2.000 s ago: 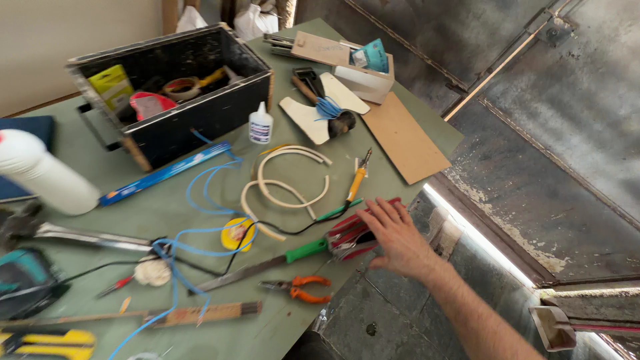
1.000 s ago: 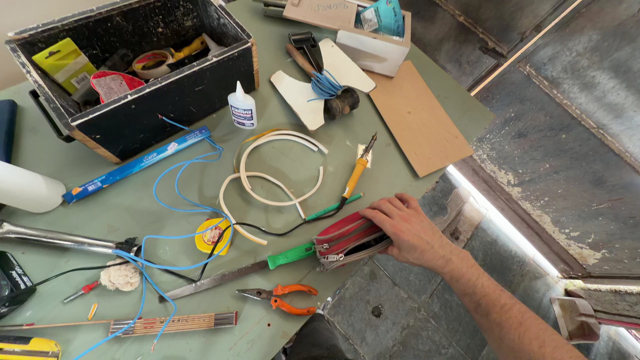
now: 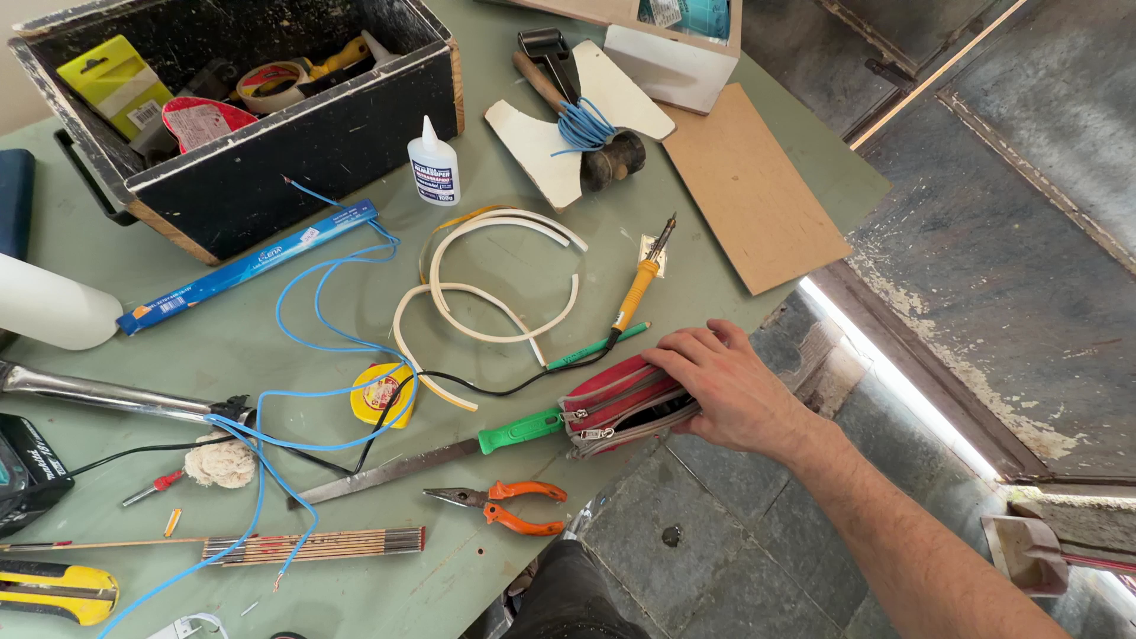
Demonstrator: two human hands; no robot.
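My right hand (image 3: pixel 732 390) rests on the far end of a red and grey zippered pouch (image 3: pixel 621 399), fingers over its top and thumb at its side. The pouch lies at the table's edge with one zipper partly open. Its near end touches or overlaps the green handle (image 3: pixel 524 430) of a flat file (image 3: pixel 390 470). Orange-handled long-nose pliers (image 3: pixel 501 506) lie below it. Beyond it are a yellow soldering iron (image 3: pixel 641 288) and a green pencil (image 3: pixel 599 346). A yellow tape measure (image 3: pixel 383 395) sits left, under blue wire (image 3: pixel 333 444). My left hand is out of view.
A black wooden toolbox (image 3: pixel 293 151), a glue bottle (image 3: pixel 434 169), curved white tubing (image 3: pixel 488 337), a mallet (image 3: pixel 612 160) and a fibreboard piece (image 3: pixel 754 191) are on the table. A folding rule (image 3: pixel 315 545) and a yellow utility knife (image 3: pixel 62 593) lie near its front. Beyond the table's right edge is slate floor (image 3: pixel 683 532).
The view has shifted. My right hand stays at the pouch; its fingers lay spread across it two seconds ago and now sit together at its far end.
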